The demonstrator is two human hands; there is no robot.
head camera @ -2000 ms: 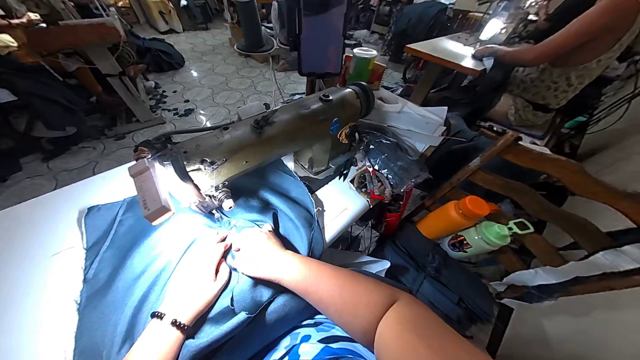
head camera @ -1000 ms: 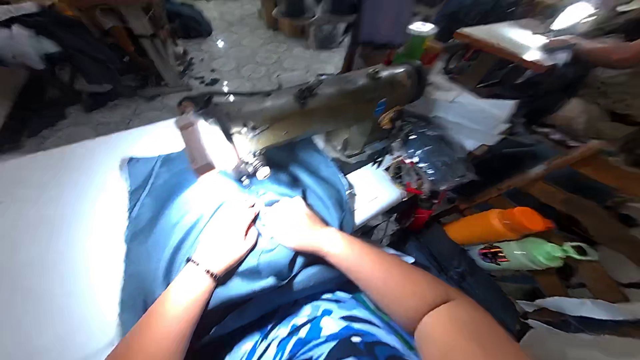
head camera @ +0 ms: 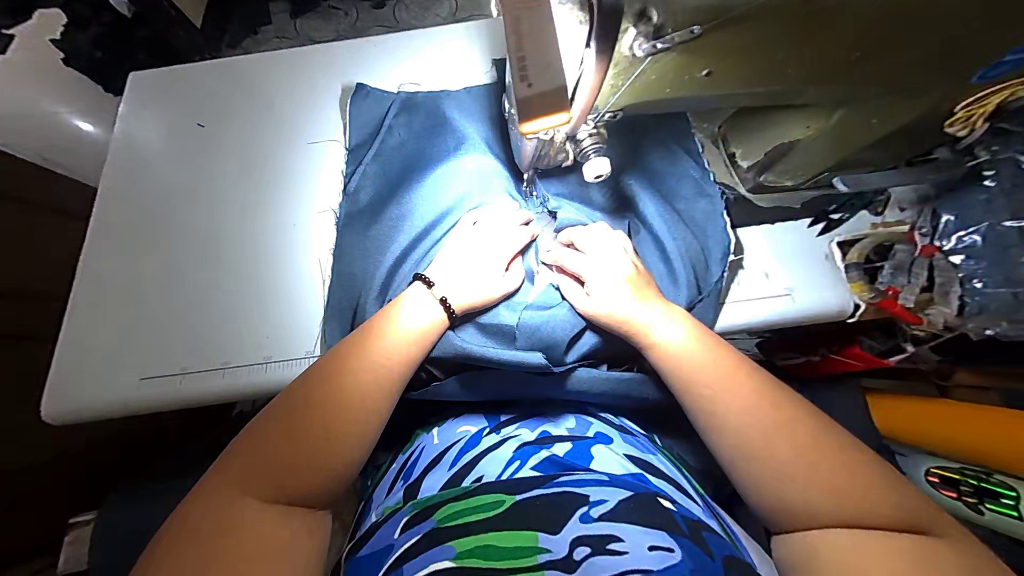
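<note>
Dark blue fabric (head camera: 416,160) lies bunched across the white table of a sewing machine (head camera: 768,72). Just in front of the presser foot and needle area (head camera: 531,186), my left hand (head camera: 486,258) presses on the cloth, its fingertips at a fold. My right hand (head camera: 602,276) pinches the fabric edge right beside it, thumb and forefinger together. The fingers of both hands nearly meet. A lit lamp (head camera: 538,72) on the machine head glares on the cloth, so fine detail near the needle is washed out.
The white machine table (head camera: 200,216) bears a printed ruler scale along its front edge. Right of the fabric are small snips (head camera: 848,212), a tray of red-handled tools (head camera: 896,276) and clear plastic wrap (head camera: 988,248). An orange bottle (head camera: 952,424) lies at the lower right.
The view has tipped down and closer to the work. Both hands remain on the blue fabric before the needle; the fingers have shifted slightly.
</note>
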